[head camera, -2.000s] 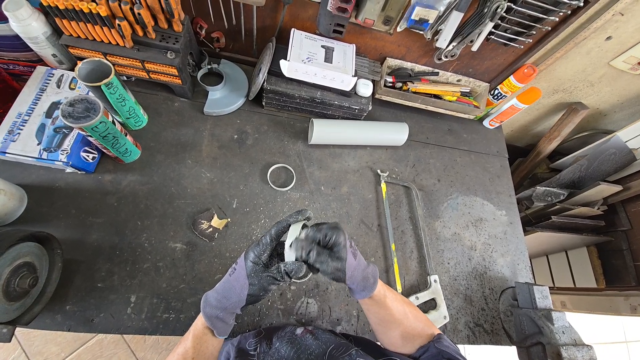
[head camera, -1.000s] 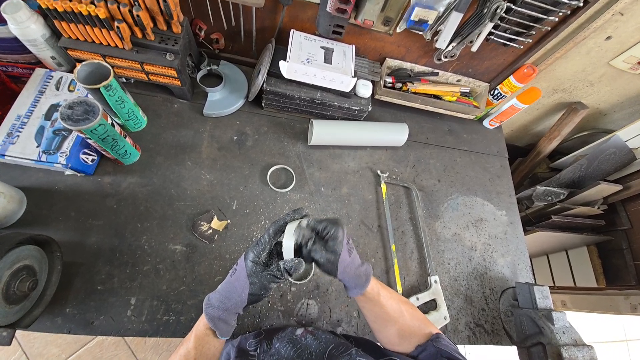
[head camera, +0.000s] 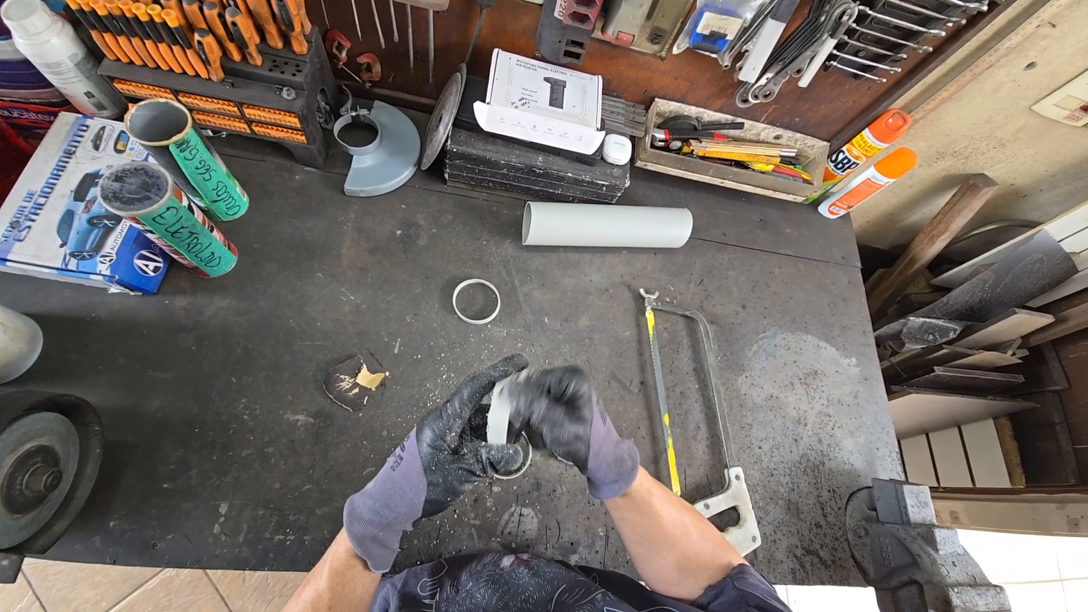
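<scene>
My left hand (head camera: 463, 438), in a black-coated grey glove, grips a white plastic ring (head camera: 500, 412) held on edge above the bench. My right hand (head camera: 561, 412), gloved alike and slightly blurred, is closed against the ring's right side; whether it holds anything small is hidden. Beneath the hands, another pale ring (head camera: 514, 463) is partly visible. A thin white ring (head camera: 476, 302) lies flat beyond my hands. Farther back rests a white plastic pipe (head camera: 608, 225) on its side. A hacksaw (head camera: 710, 365) lies right of my right hand. White shavings are scattered around.
A worn scrap of sandpaper (head camera: 357, 381) lies left of my hands. Two green tubes (head camera: 191, 229) stand on a box (head camera: 64, 212) at back left. A grinder guard (head camera: 382, 149) and a tray of tools (head camera: 735, 153) line the back. A grinding wheel (head camera: 38, 476) is left, a vise (head camera: 922, 544) right.
My right hand has shifted slightly along the ring, while my left hand keeps hold of it. The ring is tilted more upright than two seconds ago. The pipe, flat ring and hacksaw have not moved.
</scene>
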